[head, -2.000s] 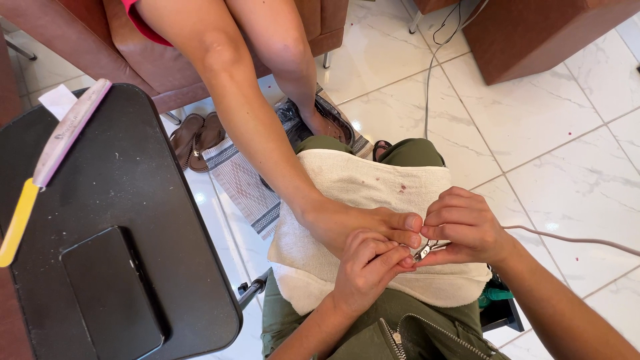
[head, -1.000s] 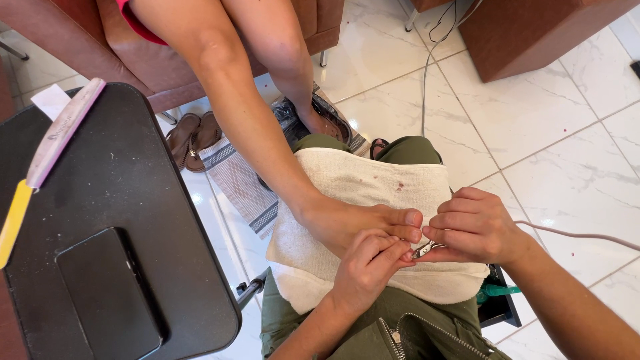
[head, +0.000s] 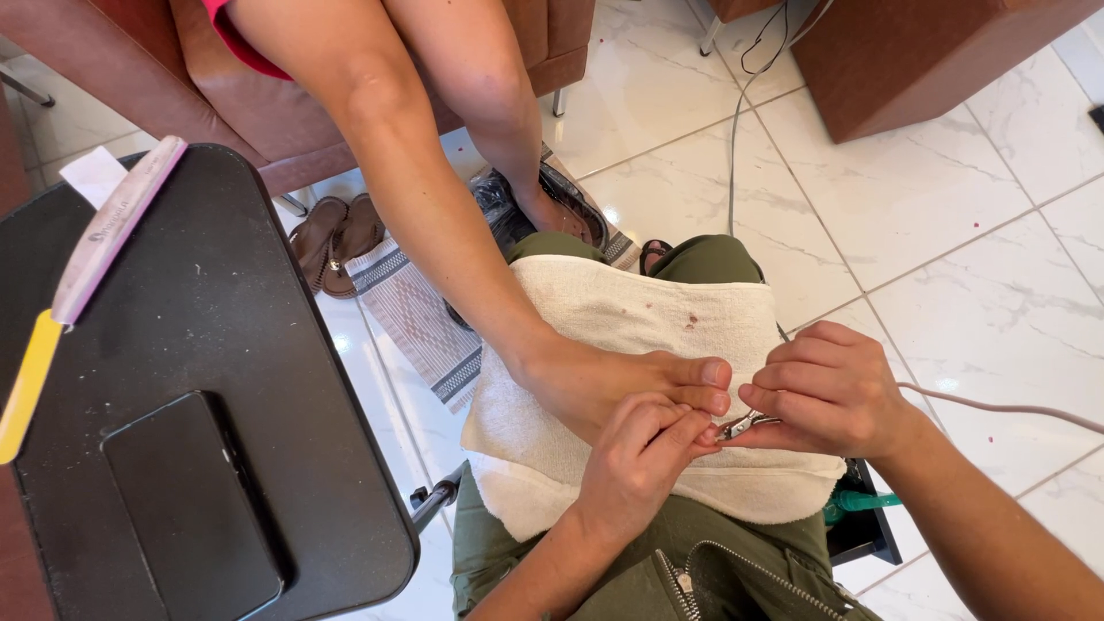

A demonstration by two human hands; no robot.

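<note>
Another person's bare foot rests on a cream towel spread over my lap. My left hand pinches one of the smaller toes between thumb and fingers. Metal cuticle nippers are held in my right hand, their jaws at the nail of that toe. How far the jaws are parted is too small to tell, and my fingers cover most of the handles. A few small reddish specks lie on the towel above the foot.
At left a black tray table bears a nail file with a yellow handle and a dark phone-like slab. Brown sandals and a striped mat lie on the tiles. A cable runs off at right.
</note>
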